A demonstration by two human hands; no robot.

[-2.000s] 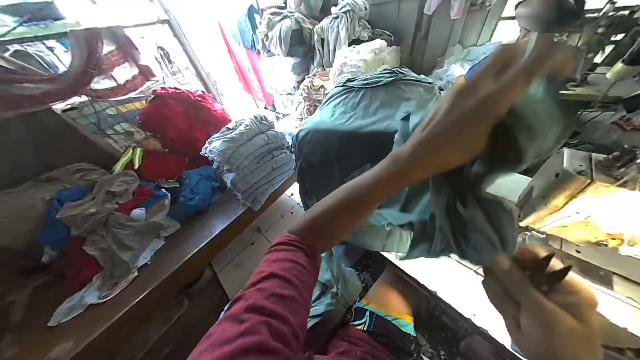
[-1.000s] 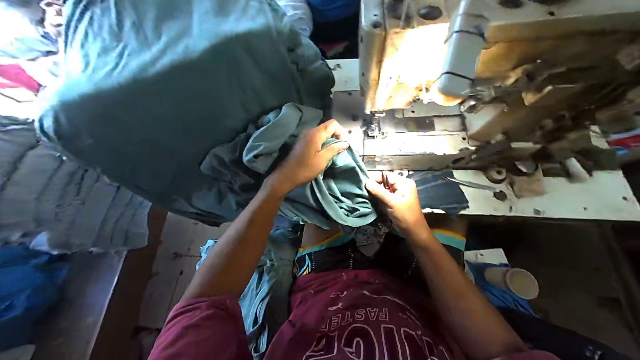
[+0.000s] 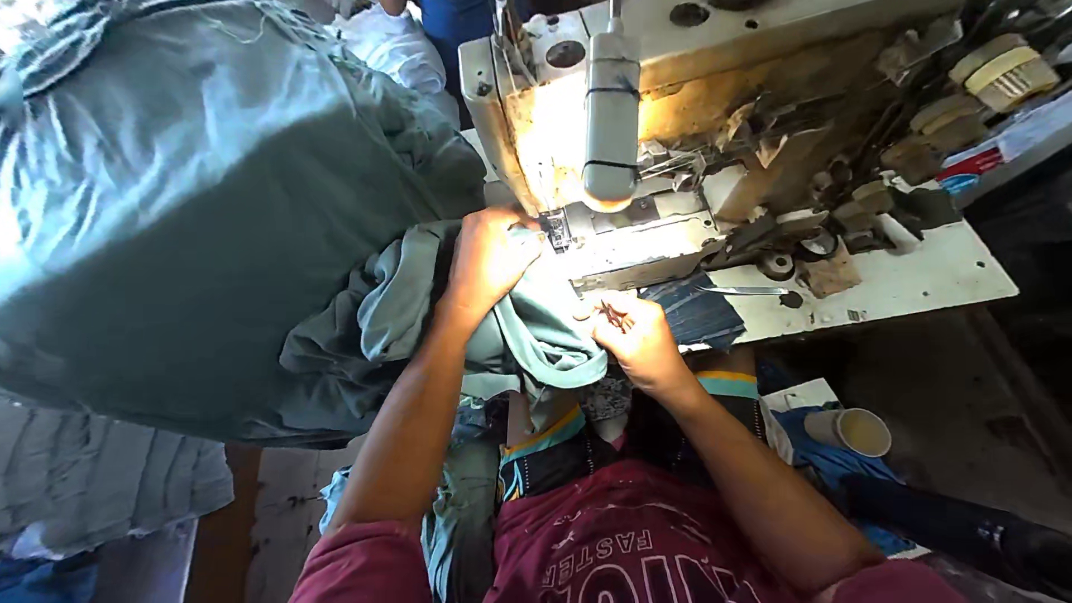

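A green knit garment [image 3: 544, 327] lies gathered in front of the sewing machine [image 3: 569, 109], its upper edge close to the presser foot [image 3: 556, 230]. My left hand [image 3: 494, 260] grips the cloth just left of the foot. My right hand [image 3: 632, 335] pinches the cloth's right edge, with a small dark tool, likely thread snips [image 3: 615, 316], in its palm. A lamp [image 3: 611, 126] lights the needle area brightly, so the cloth there is washed out. A big green fabric bundle [image 3: 218, 209] stands at the left.
Tweezers [image 3: 745, 291] and a dark blue fabric piece [image 3: 695, 310] lie on the white machine table [image 3: 938, 276], with spools and scraps behind. A cup [image 3: 850, 431] stands low at right. Stacked grey cloth [image 3: 109, 469] sits at lower left. Behind the machine, part of another person [image 3: 469, 25] shows.
Two seconds ago my left hand was raised with green cloth over the bundle; now both hands are low at the machine. Since one second ago, the left hand has come closer to the presser foot.
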